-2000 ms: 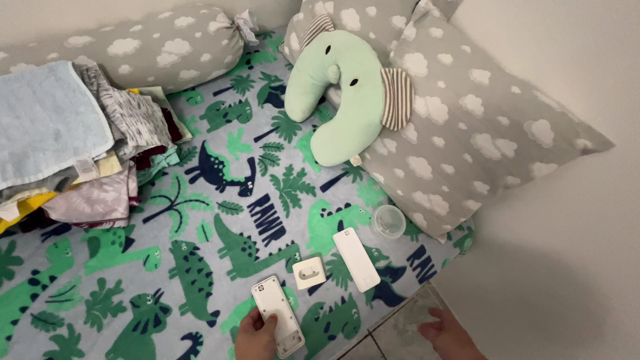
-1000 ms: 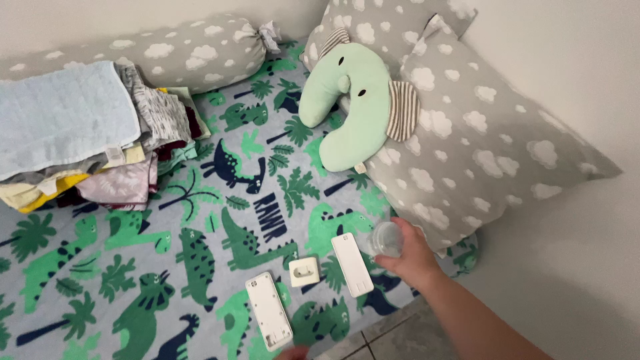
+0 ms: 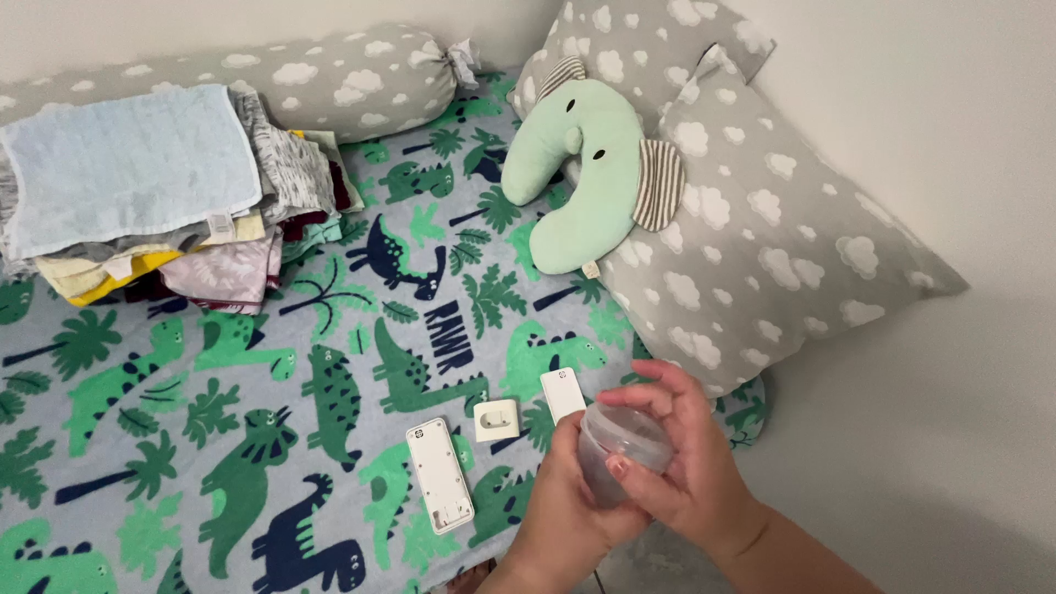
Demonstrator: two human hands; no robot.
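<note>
A small clear plastic container (image 3: 615, 454) is held between both hands above the bed's near edge. My left hand (image 3: 561, 503) wraps its left side and underside, and my right hand (image 3: 689, 462) grips it from the right, thumb across its front. What the container holds cannot be made out. Left of the hands, a white rectangular device casing (image 3: 440, 474) with screws and an open recess lies on the dinosaur-print blanket (image 3: 313, 429). Near it sits a small white square piece with an oval recess (image 3: 496, 421). A white rectangular cover (image 3: 563, 394) lies partly hidden behind the hands.
Folded cloths (image 3: 132, 173) are stacked at the left, by a grey cloud-print bolster (image 3: 346, 78). A mint-green neck pillow (image 3: 594, 190) with striped ears rests against grey cloud-print pillows (image 3: 742, 214) at the right. A pale wall (image 3: 957, 396) stands beyond the bed's right side.
The right hand has brought the container left and nearer from beside the white cover. The left hand, which held the white casing in the oldest frame, has let it go and now grips the container too.
</note>
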